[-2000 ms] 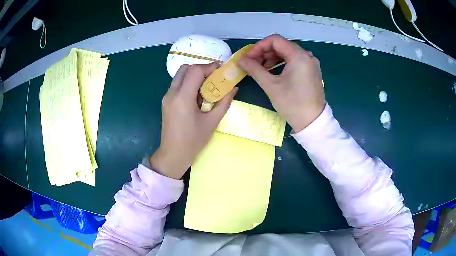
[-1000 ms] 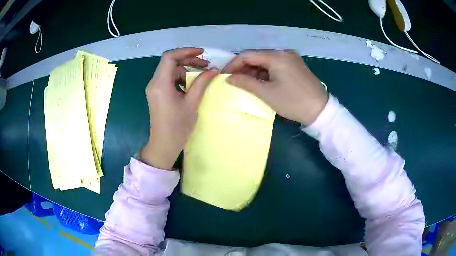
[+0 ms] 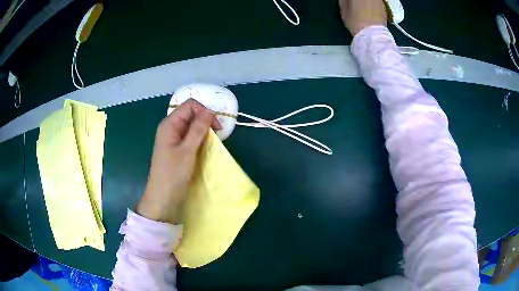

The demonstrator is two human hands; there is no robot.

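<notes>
My left hand [image 3: 185, 133] pinches the top of a pale yellow label sheet [image 3: 219, 207], which hangs slanting below the fingers. Behind these fingertips, white rounded shells [image 3: 196, 92] with a thin yellow line lie on the green worktop. Thin white cords [image 3: 290, 122] loop out from them to the right. My right hand [image 3: 364, 12] reaches past the grey strip and is cut off by the top edge. Beside it is a white corded unit [image 3: 396, 11] with a yellow edge. Whether the hand grips anything is hidden.
A fanned stack of yellow sheets [image 3: 67, 182] lies at left. Beyond the grey strip [image 3: 256, 63] lie a yellow-faced unit [image 3: 89, 21] at upper left and another white unit [image 3: 503, 28] at upper right. A cord loop [image 3: 287, 11] shows at the top.
My right hand has left the sheet and moved up and right past the strip. My left hand has moved left and down with the sheet. The white shells and their cords are uncovered.
</notes>
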